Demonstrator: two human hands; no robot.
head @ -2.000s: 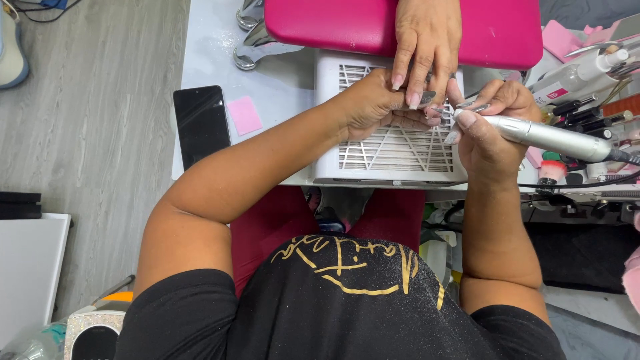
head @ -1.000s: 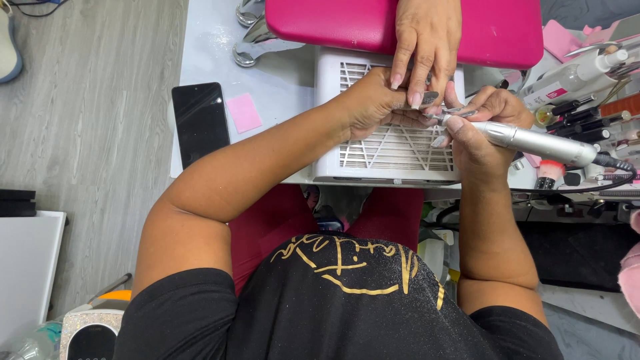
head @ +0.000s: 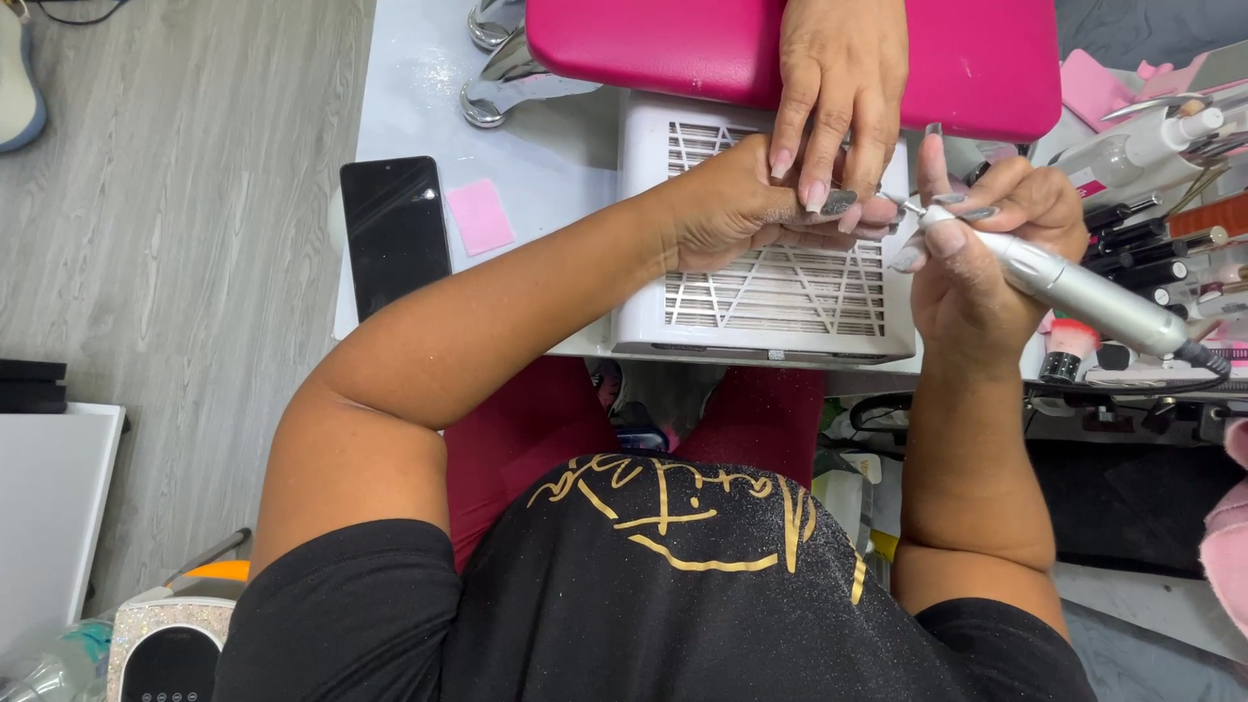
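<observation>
My left hand (head: 736, 210) reaches over a white nail dust collector (head: 639, 292) and holds the fingers of another person's hand (head: 846, 93). That hand comes from the top, across a pink padded armrest (head: 663, 49). My right hand (head: 994, 244) grips a silver electric nail drill (head: 1082, 283) like a pen, its little finger raised. The drill's bit points left, close to the other person's fingertips; whether it touches a nail cannot be told. Pale dust lies on my fingers and on my black shirt.
A black smartphone (head: 395, 229) and a pink square pad (head: 480, 216) lie left of the dust collector. Chrome armrest legs (head: 502, 83) stand behind them. On the right are a clear pump bottle (head: 1136, 146), polish bottles (head: 1131, 258), a red-and-white brush (head: 1071, 346) and the drill's cord (head: 1204, 366).
My right hand has shifted slightly and its little finger now stands up, apart from the others. My left hand keeps its hold on the other person's fingers.
</observation>
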